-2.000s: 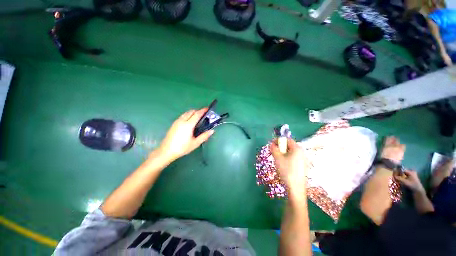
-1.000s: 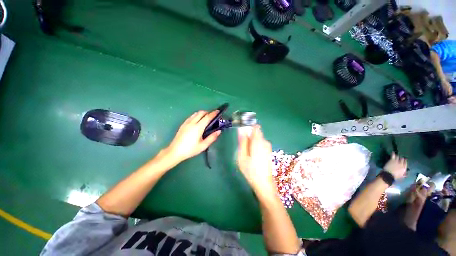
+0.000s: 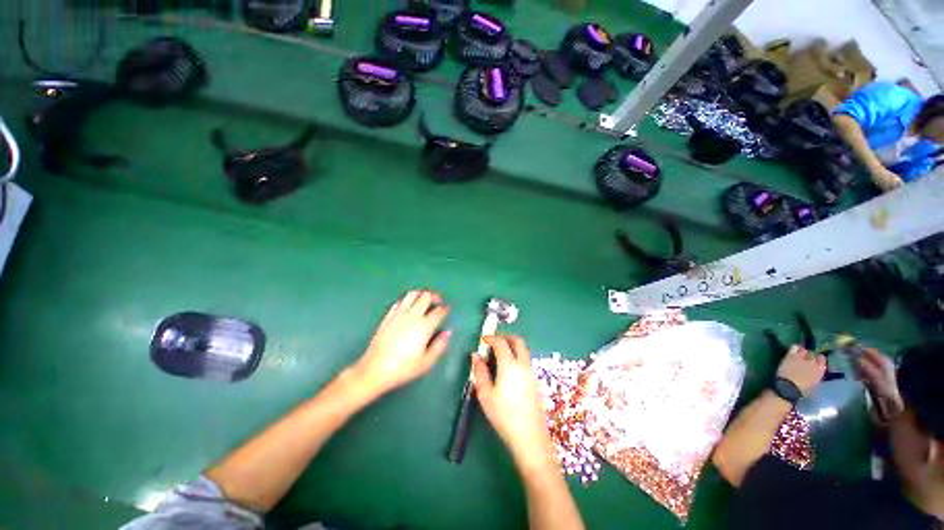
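Note:
My left hand (image 3: pixel 406 340) rests over the green bench (image 3: pixel 342 455) with its fingers slightly bent, and nothing shows in it. My right hand (image 3: pixel 507 391) has its thumb and fingers on the pale shaft of the hammer (image 3: pixel 463 427). The hammer's metal head points away from me and its dark grip points toward me. Loose copper and silver metal pieces (image 3: pixel 564 414) lie just right of my right hand, beside the clear plastic bag of metal pieces (image 3: pixel 668 399).
A glossy black oval base (image 3: pixel 208 346) lies at left. Bracketed subassemblies (image 3: pixel 266 172) and fan heads (image 3: pixel 377 91) line the far side. A pale metal post (image 3: pixel 766 254) juts in from the right. Another person's hand (image 3: pixel 800 369) works at right.
The black bracket has left my left hand; a similar subassembly now stands among those at the far side. My right hand was swinging the hammer near the bracket and is now lower. The view has shifted.

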